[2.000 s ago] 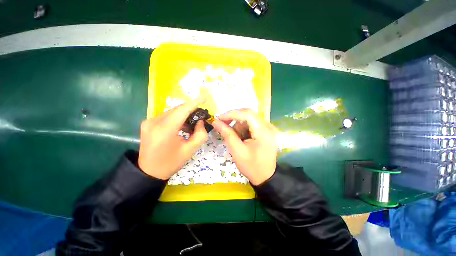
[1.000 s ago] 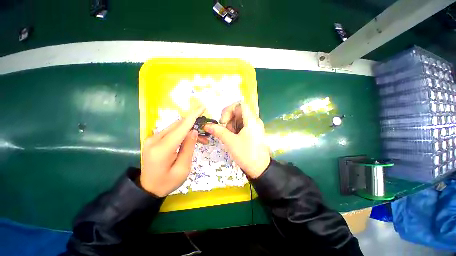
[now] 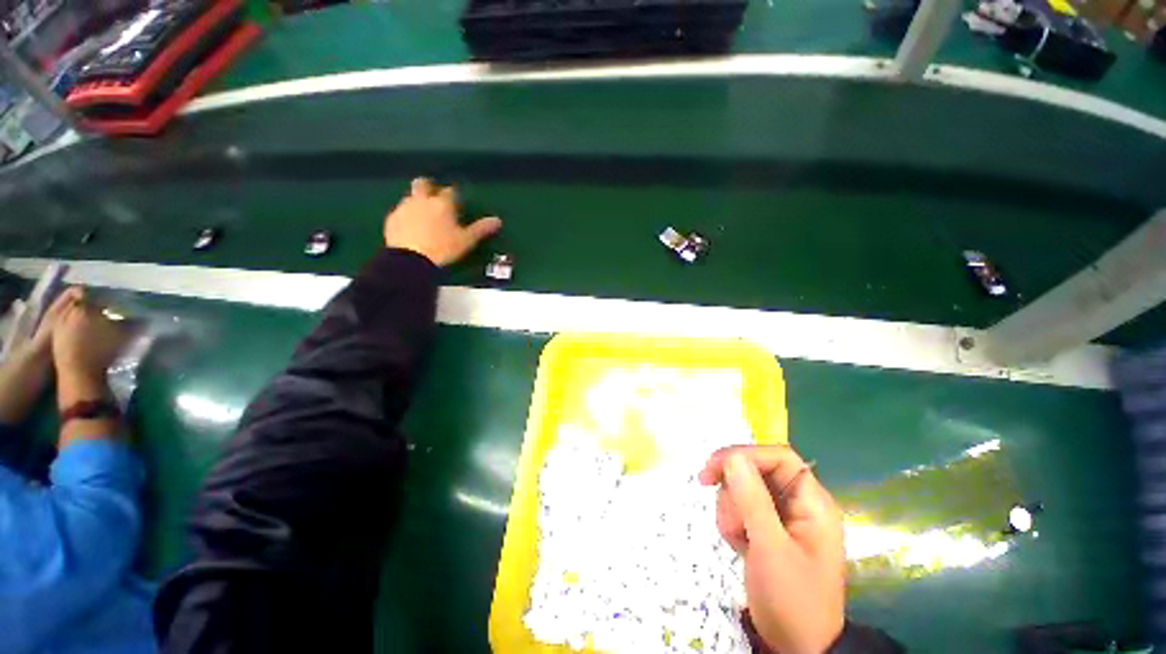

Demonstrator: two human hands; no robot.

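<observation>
My left hand (image 3: 432,228) is stretched out over the dark green conveyor belt (image 3: 818,166), fingers apart, with nothing visible in it. A small black electronic unit (image 3: 500,267) lies on the belt just beside its thumb. My right hand (image 3: 786,549) is over the right side of the yellow tray (image 3: 517,562), its fingers curled around what look like thin tweezers (image 3: 798,475), mostly hidden by the fingers. Small white parts (image 3: 639,549) fill the tray.
More black units (image 3: 687,243) lie spaced along the belt. A white rail (image 3: 614,314) and post (image 3: 1087,300) border it. Amber film (image 3: 940,511) lies right of the tray. Black trays (image 3: 601,28) and red bins (image 3: 154,96) are beyond. Another person's hands (image 3: 83,345) are at left.
My left hand has left the black unit it held over the tray and reached forward onto the belt. My right hand is now apart from it. The view has tilted up and left.
</observation>
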